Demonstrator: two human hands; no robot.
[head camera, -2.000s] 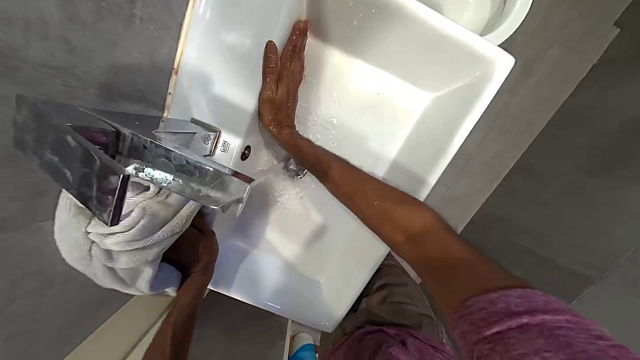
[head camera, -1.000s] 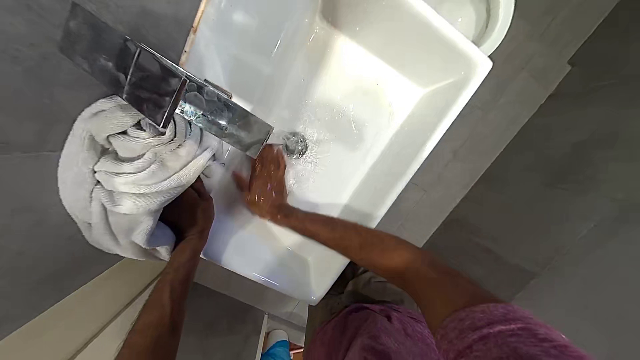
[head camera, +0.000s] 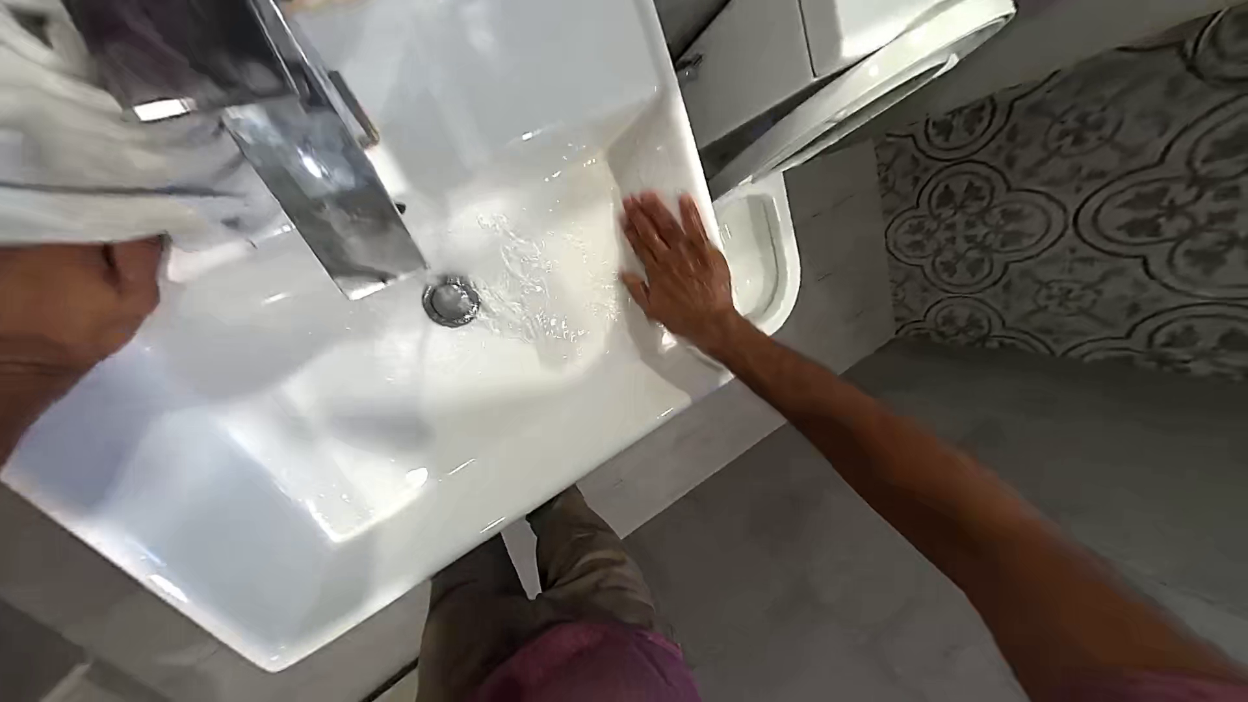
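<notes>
My right hand lies flat and wet against the right inner wall of the white ceramic washbasin, its fingers a little apart and nothing in it. Water spreads over the basin floor beside the round metal drain. Above the drain reaches the spout of the chrome faucet. At the left edge my left hand grips a white towel, which is bunched behind the faucet and partly cut off by the frame; the fingers of that hand are largely hidden.
A white toilet with its lid raised stands just past the basin's right rim. Patterned tiles cover a surface farther right, above grey flooring. My legs are close to the basin's front edge.
My right hand has moved from near the drain to the basin's right wall. My left hand stays with the towel by the faucet. The view has shifted strongly.
</notes>
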